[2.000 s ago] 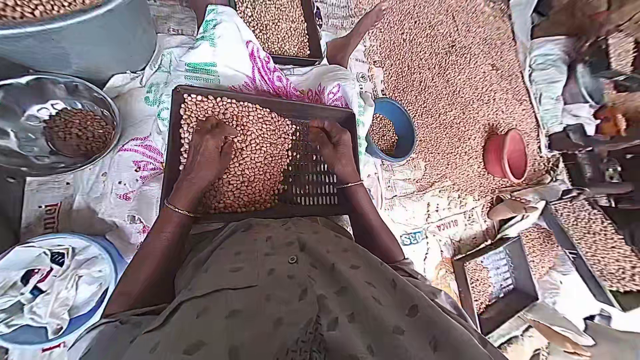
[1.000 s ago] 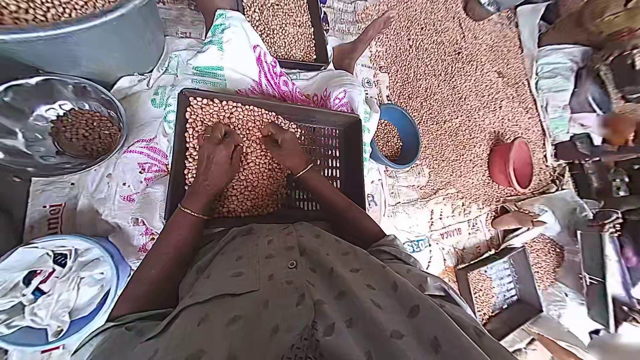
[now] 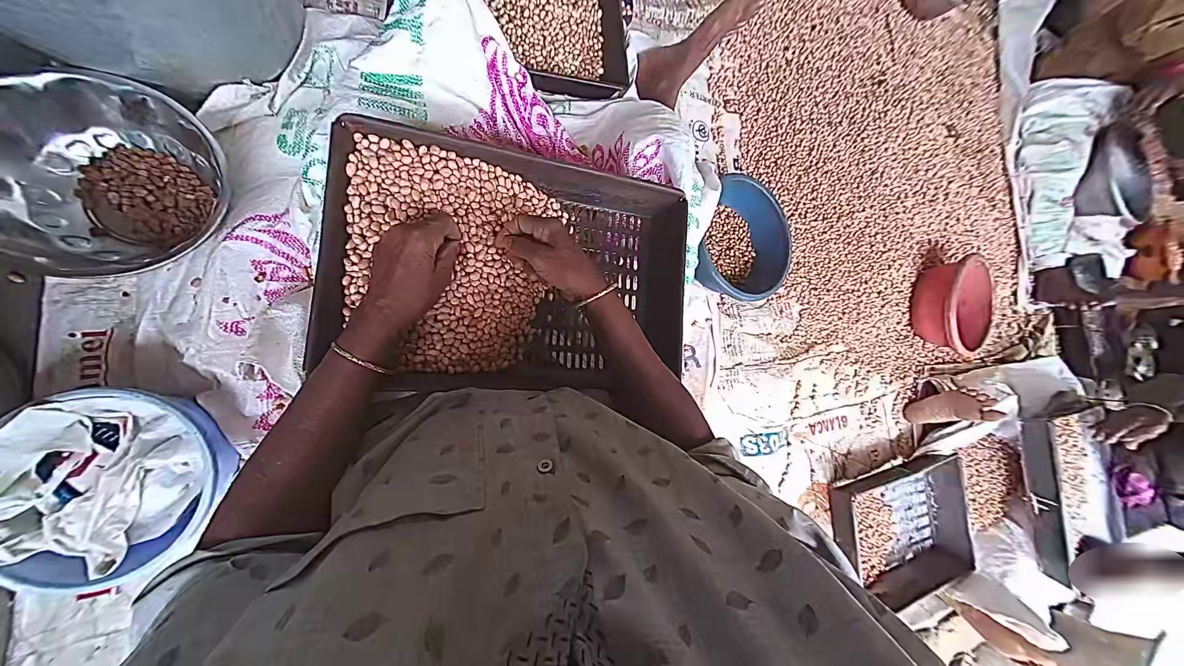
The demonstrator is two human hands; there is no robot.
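Observation:
A dark slotted plastic crate [image 3: 647, 208] lies in front of me on white woven sacks. Pale shelled nuts or beans [image 3: 472, 324] cover its left and middle parts, while slots show bare at the right. My left hand [image 3: 416, 264] rests on the nuts left of the middle, its fingers curled inward; whether a nut is between them is hidden. Close by on the right, my right hand [image 3: 546, 250] touches the heap with thumb and fingertips bunched, and I cannot tell if it holds anything. A thin bangle circles each wrist.
Left are a steel bowl [image 3: 208, 139] with darker pieces and a blue-rimmed tub [image 3: 222, 453] holding a white sack. A blue bowl [image 3: 777, 231] of nuts stands right of the crate. Beyond are nuts spread on sheets [image 3: 860, 166], a red bowl [image 3: 953, 305], other crates [image 3: 967, 518] and a person's hand [image 3: 1133, 424].
Two seconds ago my right hand was over the crate's bare slots; it has since moved left onto the nuts, near my left hand.

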